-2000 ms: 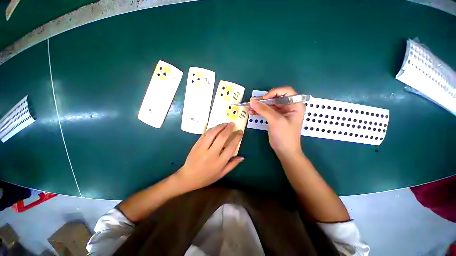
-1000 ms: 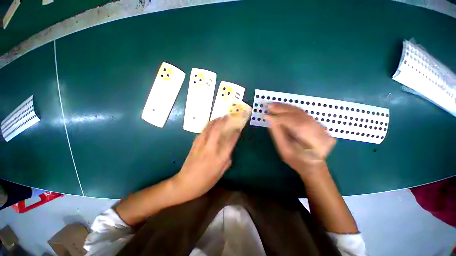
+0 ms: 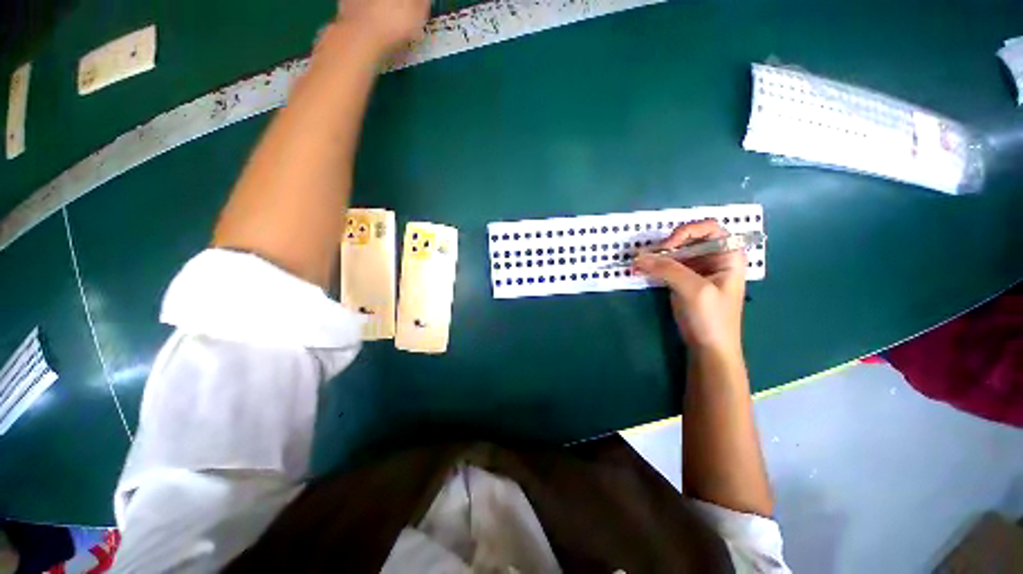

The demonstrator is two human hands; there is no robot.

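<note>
My left hand (image 3: pixel 385 20) is stretched out to the top edge of the picture, over the pale rail; it is partly cut off and its fingers do not show. My right hand (image 3: pixel 701 280) holds the silver tweezers (image 3: pixel 718 246) like a pen, over the right part of the white dot sheet (image 3: pixel 561 256). Two cream panels with yellow patches lie side by side left of the sheet, one (image 3: pixel 426 292) fully seen, the other (image 3: pixel 369 280) partly behind my left arm.
A pale worn rail (image 3: pixel 494 30) divides the bench from the belt. Two cream panels (image 3: pixel 117 61) lie on the belt at the upper left. A clear bag of dot sheets (image 3: pixel 858 129) lies at the upper right. Another striped sheet stack (image 3: pixel 22 379) is at the left edge. Dark red cloth (image 3: pixel 965 353) is at the right.
My left hand has left the panels and reached up and away to the rail. My right hand has moved from the sheet's left part to its right part. The view has turned.
</note>
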